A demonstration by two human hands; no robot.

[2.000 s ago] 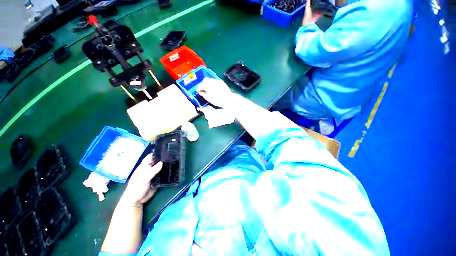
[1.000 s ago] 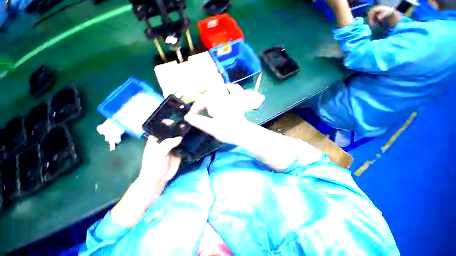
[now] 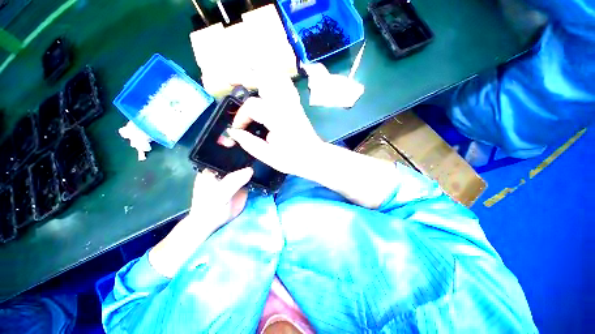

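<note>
A black rectangular housing [image 3: 228,156] is held at my chest, over the bench's front edge, tilted. My left hand [image 3: 218,196] grips its near left side, with the thumb on the rim. My right hand [image 3: 264,130] is over the housing, with thumb and fingertips close together at its inner face. Whether a small part is between them cannot be told. The right hand hides the housing's right part. A blue bin [image 3: 323,36] with tangled thin black parts stands behind on the right. A blue bin [image 3: 171,104] with whitish contents stands on the left.
A cream block fixture [image 3: 241,49] stands behind the housing. A crumpled white cloth [image 3: 336,89] with a thin pale stick lies to its right. White scrap [image 3: 136,138] lies by the left bin. Black housings [image 3: 78,160] stand at left, one [image 3: 401,26] at right. A blue sleeve [image 3: 522,85] is at upper right.
My right hand has gone from the right blue bin to the housing, which has come nearer my chest and turned. The view has shifted down, so the press and red-orange bin are out of view.
</note>
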